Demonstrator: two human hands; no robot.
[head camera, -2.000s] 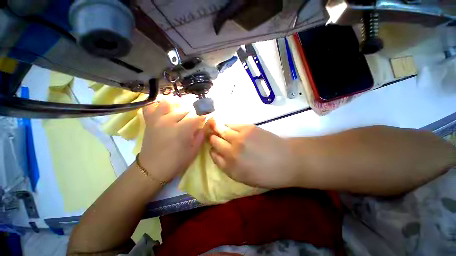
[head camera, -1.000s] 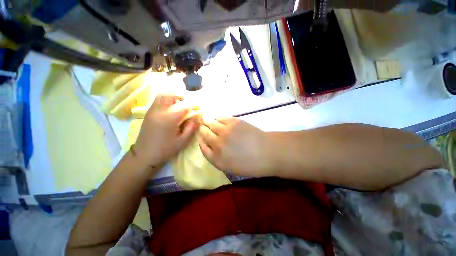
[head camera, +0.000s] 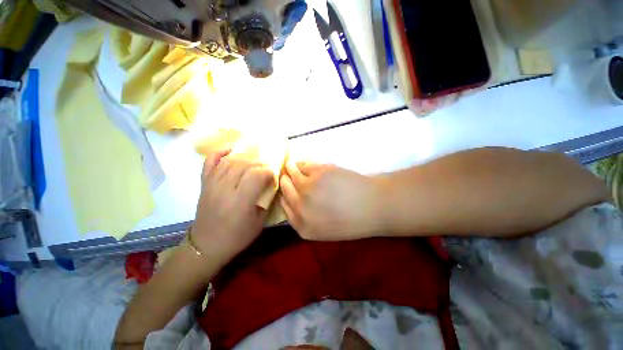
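Note:
My left hand (head camera: 236, 198) and my right hand (head camera: 324, 199) meet near the table's front edge. Both hold a small yellow fabric piece (head camera: 273, 213) between the fingers; part of it is hidden by the hands. The sewing machine's presser foot and needle area (head camera: 251, 37) is above and behind the hands, not touching the held piece. A gathered heap of yellow pieces (head camera: 160, 85) lies behind and left of my left hand. The bright lamp light washes out the cloth below the needle.
A flat yellow panel (head camera: 102, 150) lies on the left over a whitish sheet (head camera: 151, 160). Blue-handled thread snips (head camera: 341, 58) and a mobile phone in a red case (head camera: 447, 44) lie right of the needle. A blue strip-like item (head camera: 33, 137) is at the far left.
Both hands with the yellow piece now stand clear of the needle, closer to the table's front edge. The camera view has shifted, so the machine head sits higher in the picture.

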